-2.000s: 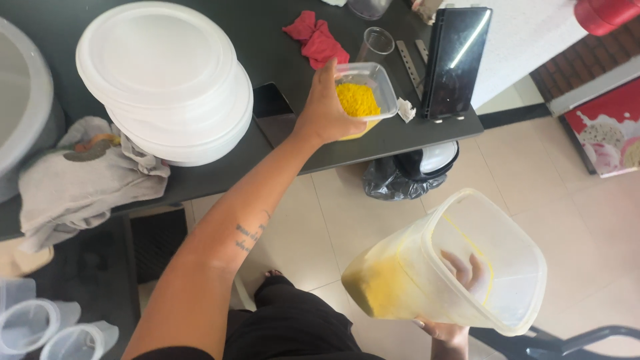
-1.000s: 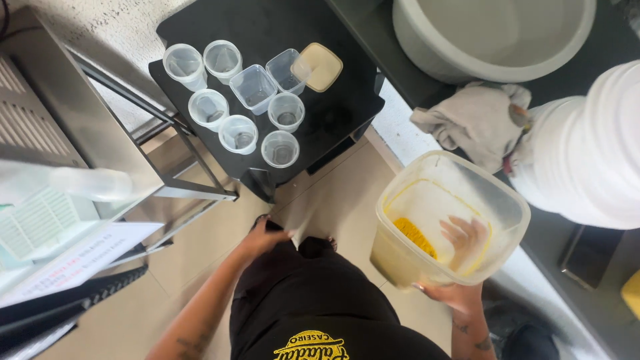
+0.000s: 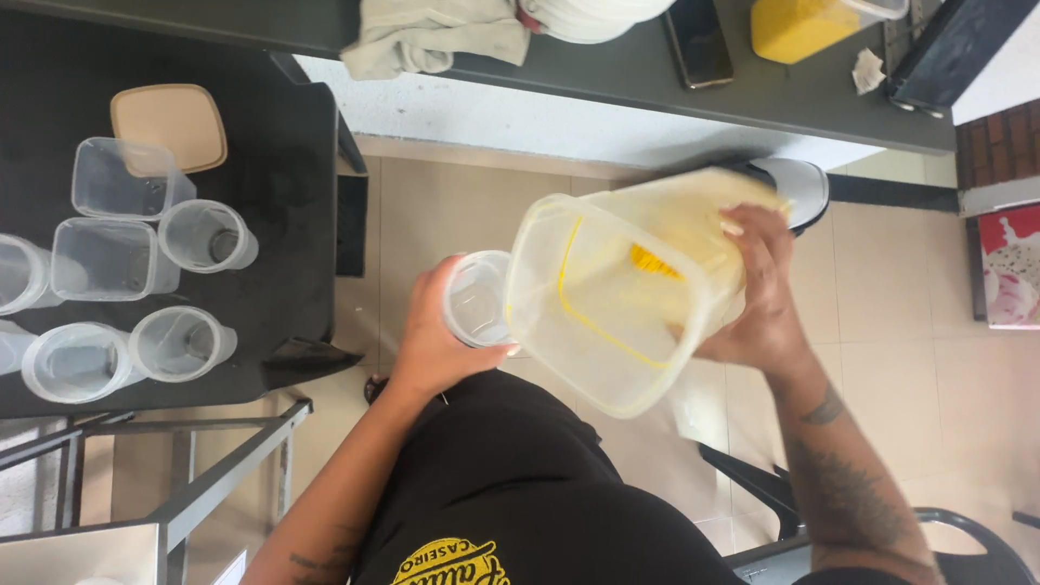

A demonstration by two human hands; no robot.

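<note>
My left hand [image 3: 443,333] grips a clear round plastic cup [image 3: 478,305], its mouth facing up toward the camera. My right hand [image 3: 760,296] holds a large translucent plastic container [image 3: 561,357] around its lower part. That container is tipped to the left, its rim at the cup's edge. Inside it lies a little yellow food matter [image 3: 654,262], and a yellow line runs along the inner wall. Whether anything is passing into the cup cannot be seen.
On the black table [image 3: 284,203] at left stand several clear cups [image 3: 183,344], square tubs [image 3: 106,258] and a beige lid [image 3: 171,122]. The dark counter [image 3: 788,106] holds a cloth [image 3: 439,41], a phone [image 3: 700,45] and a yellow-filled tub [image 3: 800,28].
A clear cup is now in my left hand, which was free one second ago. My right hand has tipped the large container over toward it. The view has swung considerably.
</note>
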